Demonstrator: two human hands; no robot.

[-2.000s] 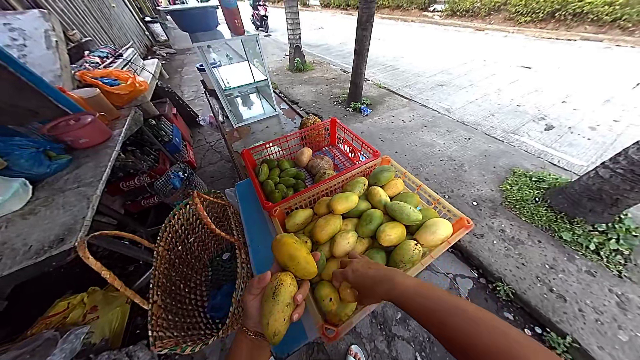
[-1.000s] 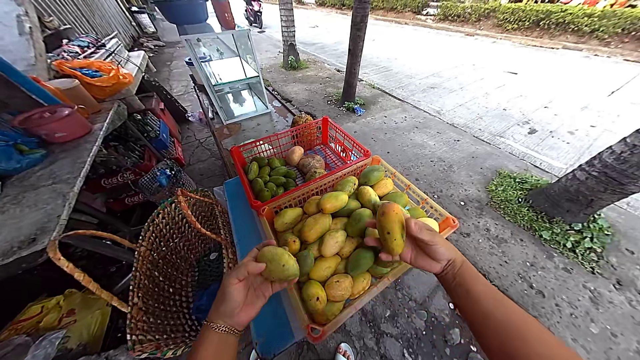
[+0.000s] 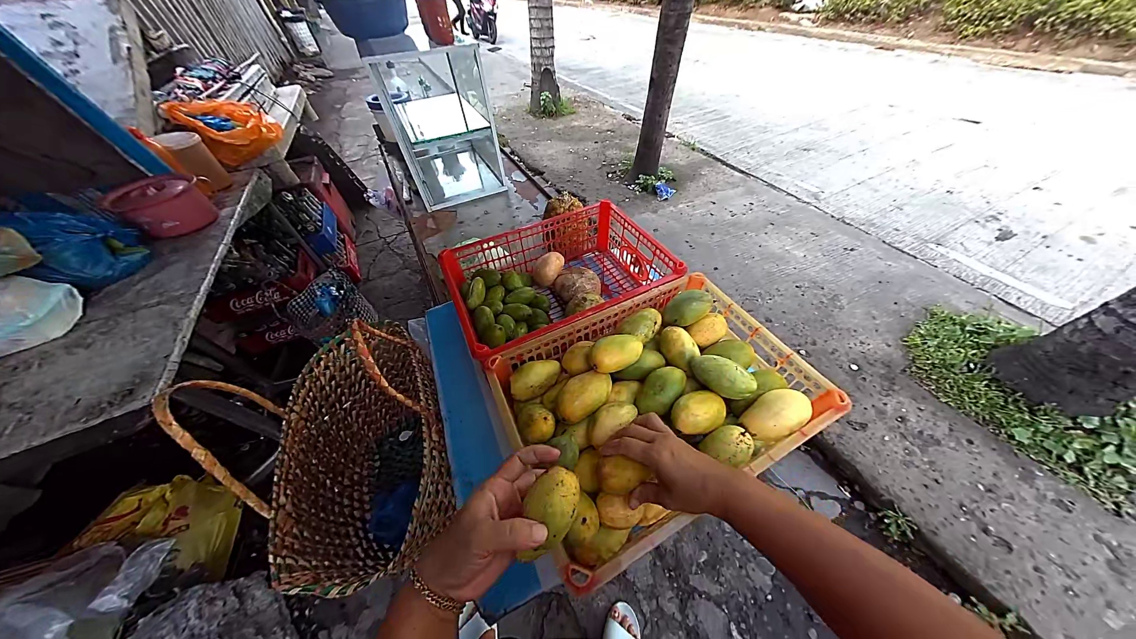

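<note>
Yellow and green mangoes (image 3: pixel 614 352) fill a yellow-orange plastic crate (image 3: pixel 799 373). My left hand (image 3: pixel 488 524), wearing a bracelet, has its thumb and fingers around a yellow-green mango (image 3: pixel 552 508) at the crate's near left corner. Just right of it, my right hand (image 3: pixel 670 466) reaches into the pile, its fingers over a yellow mango (image 3: pixel 621 474); whether it grips that one cannot be told. Behind, a red plastic crate (image 3: pixel 568 232) holds small green fruits (image 3: pixel 501 306), some brown round produce (image 3: pixel 577 284) and a pineapple (image 3: pixel 564 213). A woven basket (image 3: pixel 355 461) stands left of the mangoes.
A blue board (image 3: pixel 470 435) lies beneath the crates' left side. A concrete counter (image 3: pixel 115 328) with bags and a red plastic pot (image 3: pixel 161 204) runs along the left. Farther back stands a glass display case (image 3: pixel 439 124). Tree trunks (image 3: pixel 661 89) rise from the pavement at right.
A second ago each hand held a mango raised over the crate. Now my right hand is down among the mangoes, its raised mango no longer held up, and my left hand is lower at the near corner.
</note>
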